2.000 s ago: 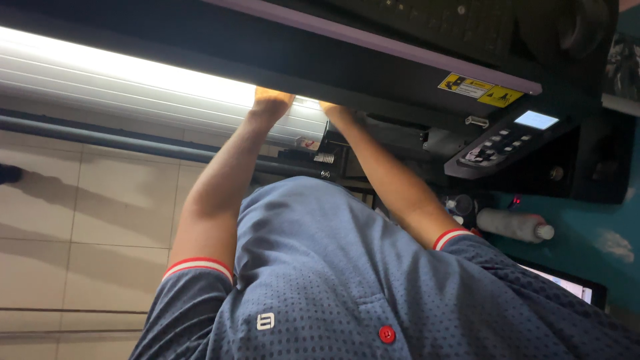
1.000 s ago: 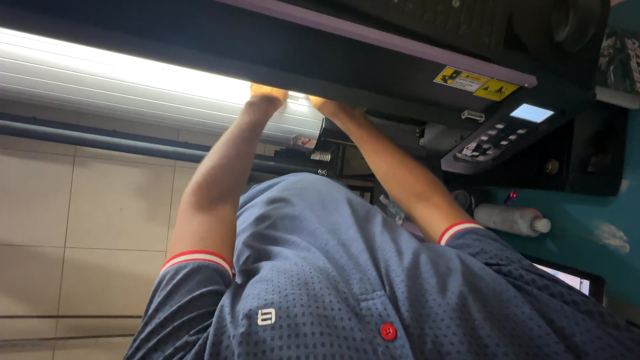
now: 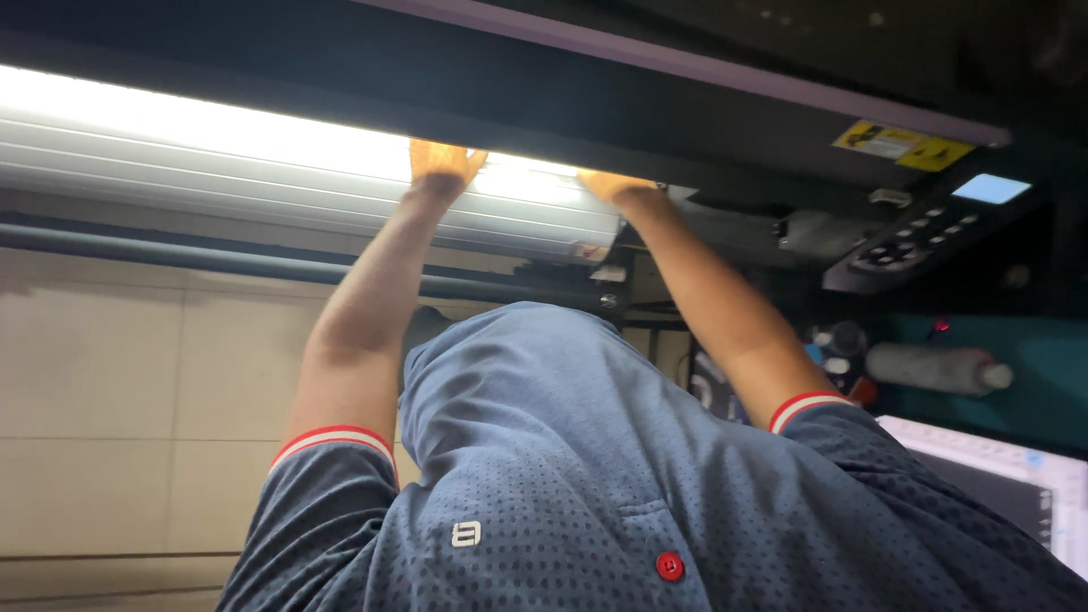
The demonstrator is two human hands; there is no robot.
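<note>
Both arms reach to a wide-format printer with a dark cover (image 3: 510,93) and a brightly lit, ridged silver platen (image 3: 323,191). My left hand (image 3: 439,160) lies on the lit surface at the cover's lower edge, its thumb spread to the right; the fingertips are hidden under the cover. My right hand (image 3: 616,183) is at the platen's right end, its fingers mostly hidden under the same edge. Whether either hand holds anything cannot be seen.
A control panel (image 3: 914,238) with a lit display is at the right, below a yellow warning label (image 3: 901,146). A dark bar (image 3: 170,251) runs below the platen, over floor tiles (image 3: 93,365). A bottle (image 3: 935,370) and a lit monitor (image 3: 994,467) are at lower right.
My hands are farther apart than before. The left hand's thumb now shows spread away from the palm, and more of the lit platen shows between the hands.
</note>
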